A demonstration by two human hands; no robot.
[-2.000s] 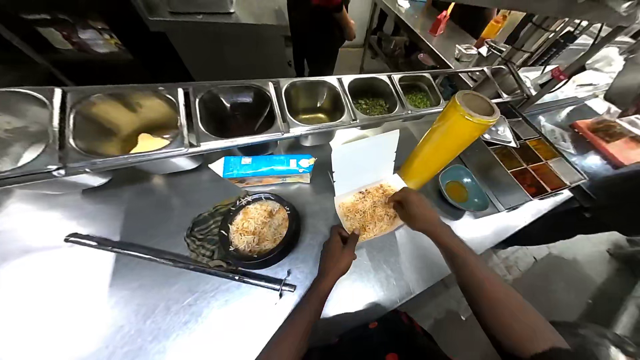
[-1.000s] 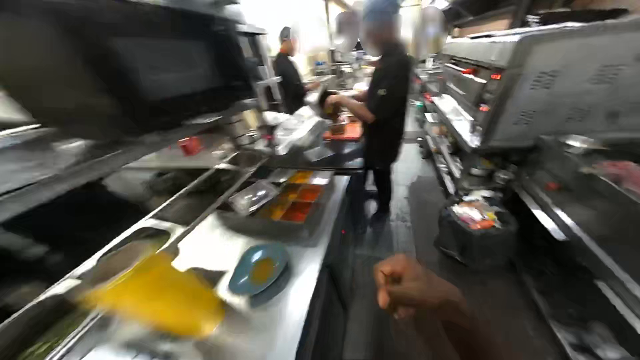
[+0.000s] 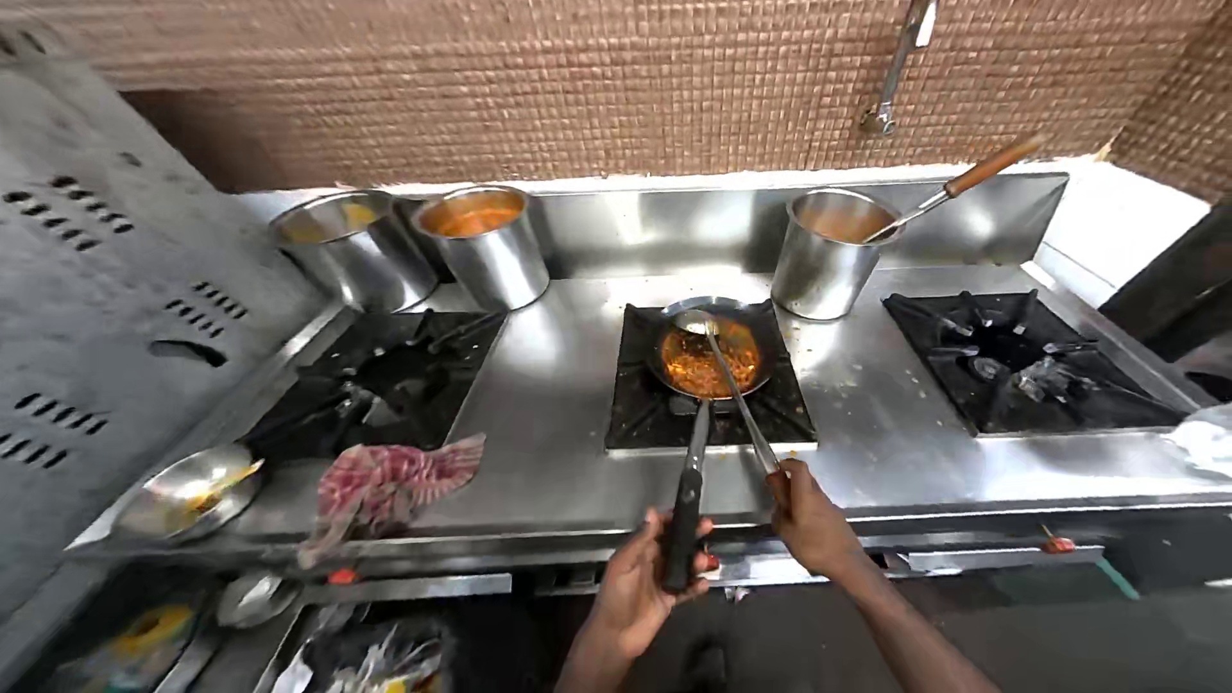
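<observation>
A frying pan (image 3: 710, 358) with orange-brown food in it sits on the middle burner. Its black handle points toward me, and my left hand (image 3: 647, 587) is around the end of that handle with the fingers partly spread, so a firm grip cannot be told. My right hand (image 3: 811, 520) is closed on the wooden handle of a long metal ladle (image 3: 736, 395), whose bowl rests at the upper left inside the pan. Behind the pan to the right stands a steel pot (image 3: 828, 265) with orange contents and a wooden-handled utensil (image 3: 972, 181) leaning in it.
Two steel pots (image 3: 371, 265) (image 3: 496, 255) stand at the back left. Burners flank the middle one at left (image 3: 380, 380) and right (image 3: 1020, 356). A red-and-white cloth (image 3: 385, 481) and a steel bowl (image 3: 188, 491) lie by the front left edge. Below is a bin (image 3: 385, 659) with waste.
The view has turned from a prep counter to a stove. Two seconds ago both hands were at an open box of rice; now they are at the pan handle and the ladle.
</observation>
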